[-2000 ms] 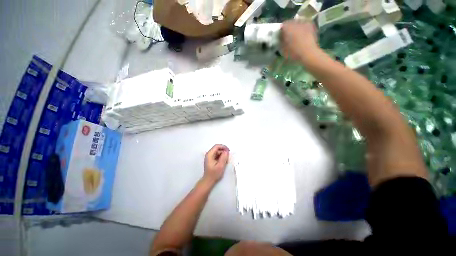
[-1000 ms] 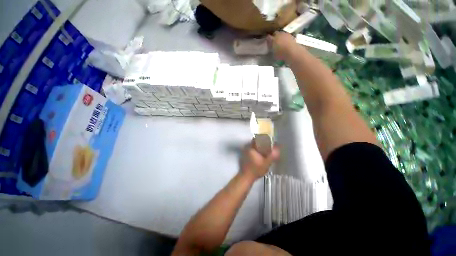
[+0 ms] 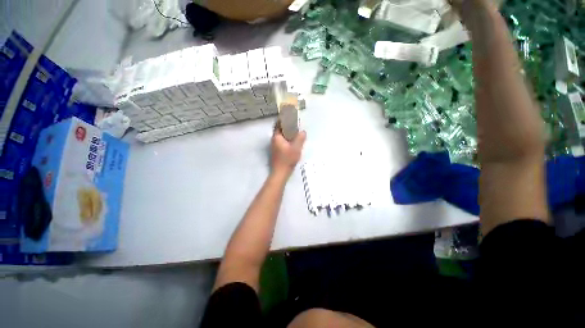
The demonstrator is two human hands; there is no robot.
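Note:
My left hand (image 3: 287,150) is closed around the lower part of a small carton (image 3: 289,115), held upright just in front of the right end of the carton stack (image 3: 186,96). The carton's top looks open, with a yellowish inside. My right hand (image 3: 471,5) is at the top edge of the picture, partly cut off, over the cartons on the bottle heap; what it holds cannot be seen. Pale green bottles with black caps (image 3: 410,96) lie heaped at right. Flat white strips (image 3: 337,186) lie fanned near the table's front edge.
A blue-and-white food box (image 3: 80,186) with a dark object (image 3: 36,204) stands at left. A blue cloth (image 3: 423,179) lies at the front right. A brown carton (image 3: 250,8) and a black item (image 3: 204,19) are at the back. White cartons (image 3: 407,52) lie on the bottles.
My right hand has moved from beside the brown carton to the far right over the heap. My left hand still holds the carton, now close to the stack. The view has shifted.

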